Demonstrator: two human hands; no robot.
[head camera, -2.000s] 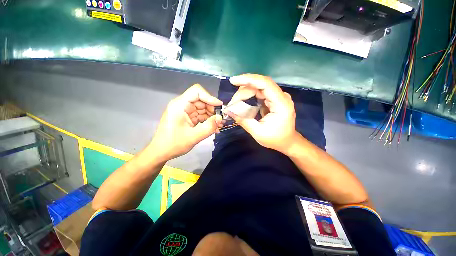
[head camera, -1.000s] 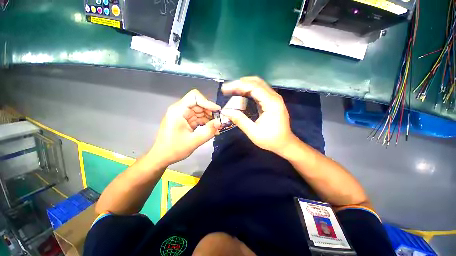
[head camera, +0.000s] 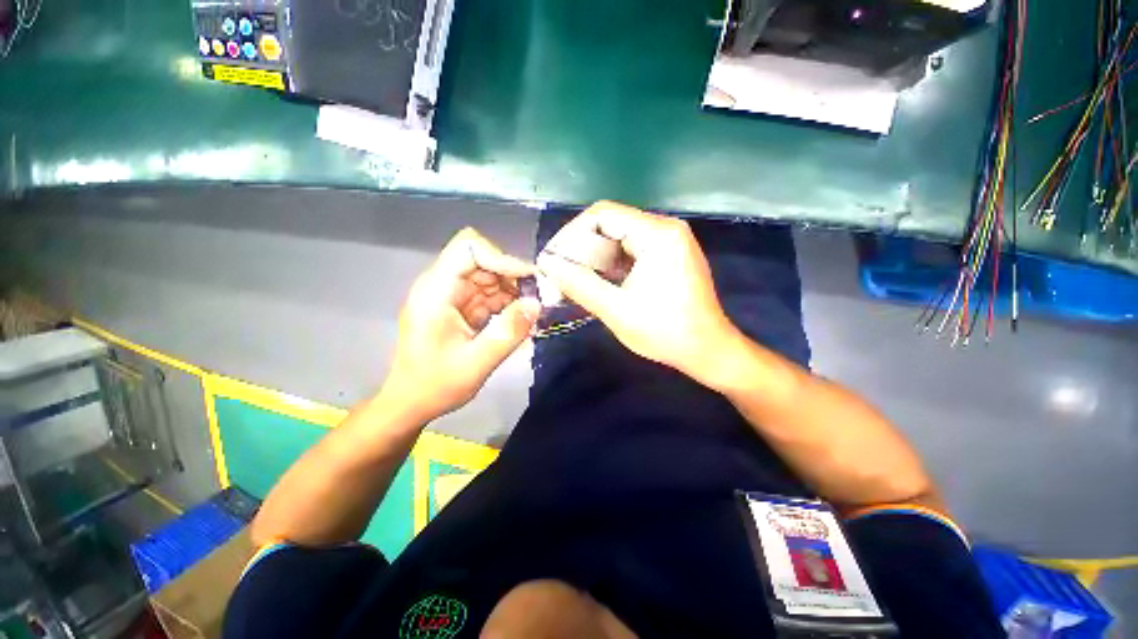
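My left hand (head camera: 456, 325) and my right hand (head camera: 643, 281) meet above my dark-clothed lap. My left thumb and forefinger pinch a tiny dark connector housing (head camera: 529, 287), mostly hidden by the fingers. My right thumb and forefinger close against it from the right; a small pale bit shows between the fingertips, too small to tell apart. Thin harness wires (head camera: 568, 326), one of them yellowish, run from the held part to the right below my right hand.
The green bench (head camera: 562, 125) lies ahead. On it are a machine with coloured buttons (head camera: 243, 40) at left and a dark machine (head camera: 830, 56) at right. Loose wire bundles (head camera: 988, 212) hang over the bench edge at right, above a blue bin (head camera: 1061, 293).
The pale strip seen earlier between my right fingers no longer shows. My right fingers have closed in on the part in my left fingertips. The view has shifted slightly.
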